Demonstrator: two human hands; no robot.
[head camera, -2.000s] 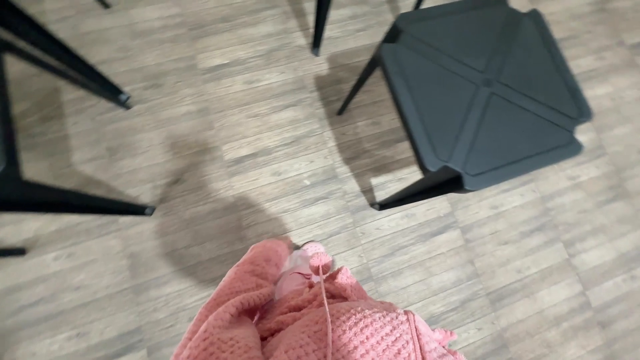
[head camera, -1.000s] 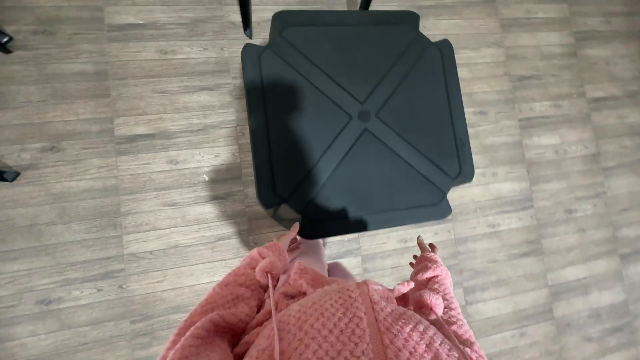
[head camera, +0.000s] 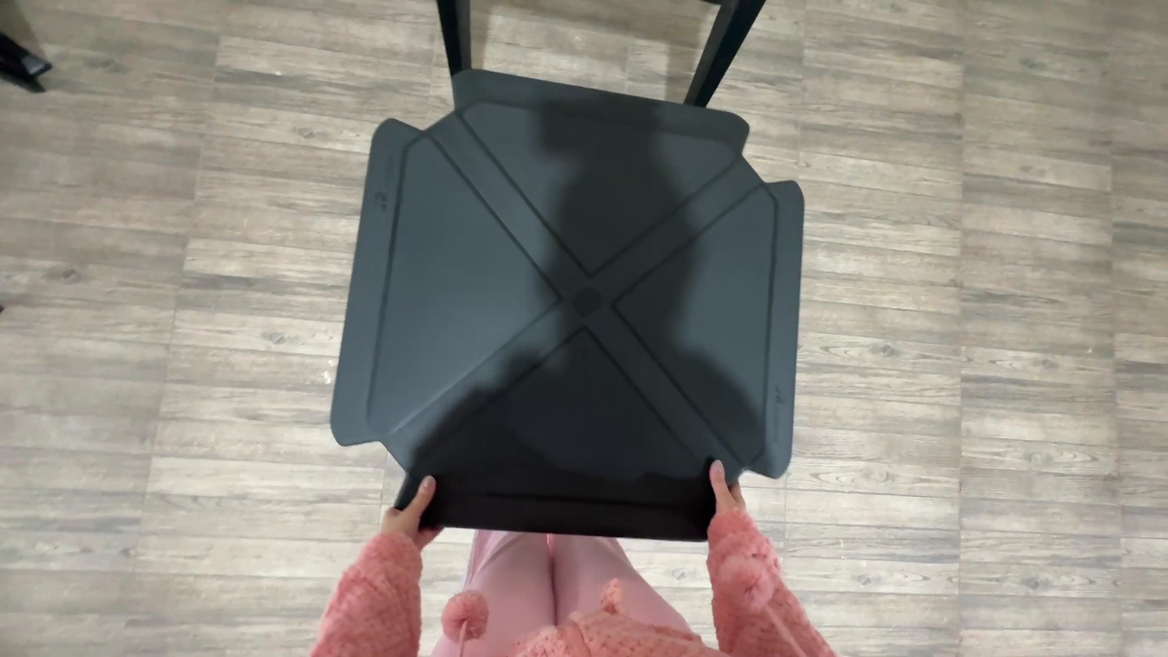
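Observation:
A dark grey plastic stool (head camera: 493, 237) with a square, notched top and crossing grooves fills the middle of the view. My left hand (head camera: 415, 513) grips its near left corner, thumb on top and fingers curled at the edge. At the near right corner, my right hand (head camera: 725, 488) holds the edge the same way, its fingers mostly hidden beneath. Pink knitted sleeves cover both arms. The shadow of a head and shoulders falls across the top.
Two black furniture legs (head camera: 721, 50) stand just beyond the far edge. The end of another black leg (head camera: 20, 64) rests on the wood-patterned floor (head camera: 912, 365) at the upper left. My legs in pink trousers (head camera: 525, 579) are close below the near edge.
Both hands, apart from the top one second ago or only near it, have taken hold of its near corners. The view has shifted; the stool was at the upper right two seconds ago.

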